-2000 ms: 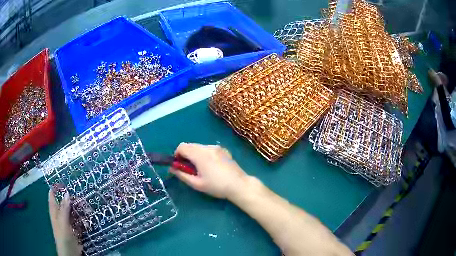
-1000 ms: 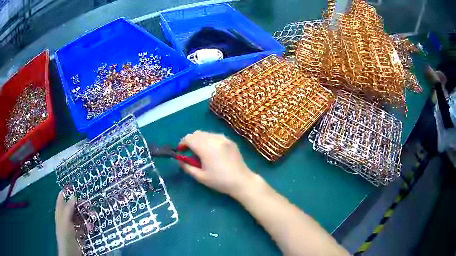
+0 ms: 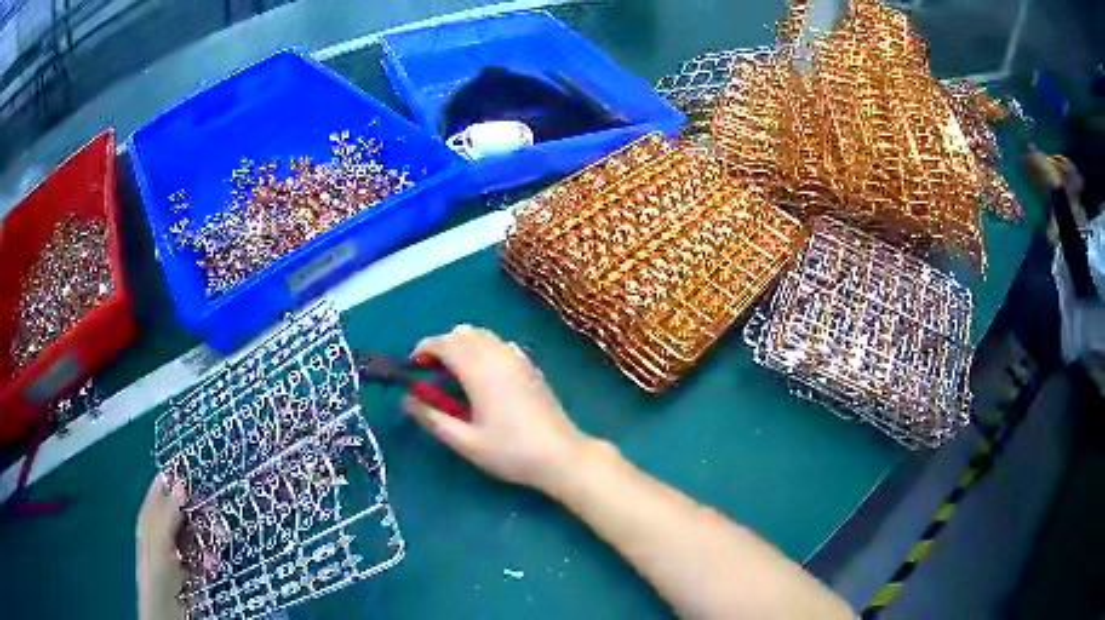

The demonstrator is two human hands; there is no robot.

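Note:
My left hand (image 3: 159,547), partly cut off by the lower edge, holds a silver sprue frame (image 3: 285,466) by its left side. The frame is tilted above the green mat, with small ringed parts inside its grid. Some coppery parts show near my left fingers, which the frame partly hides. My right hand (image 3: 494,409) holds red-handled nippers (image 3: 439,397). Their dark jaws point left and reach the frame's upper right edge. I cannot tell whether the jaws touch a part.
A red bin (image 3: 119,309) and a middle blue bin (image 3: 206,317) hold loose parts. A right blue bin (image 3: 570,155) holds a dark item and a white object. Gold frames (image 3: 654,260) and silver frames (image 3: 866,333) are stacked right. Red-handled nippers (image 3: 36,506) lie left. Another person's hand (image 3: 1052,172) shows far right.
The silver frame has shifted a little right and its tilt has changed. My right hand first moved slightly up, then slightly left, with the nippers still held.

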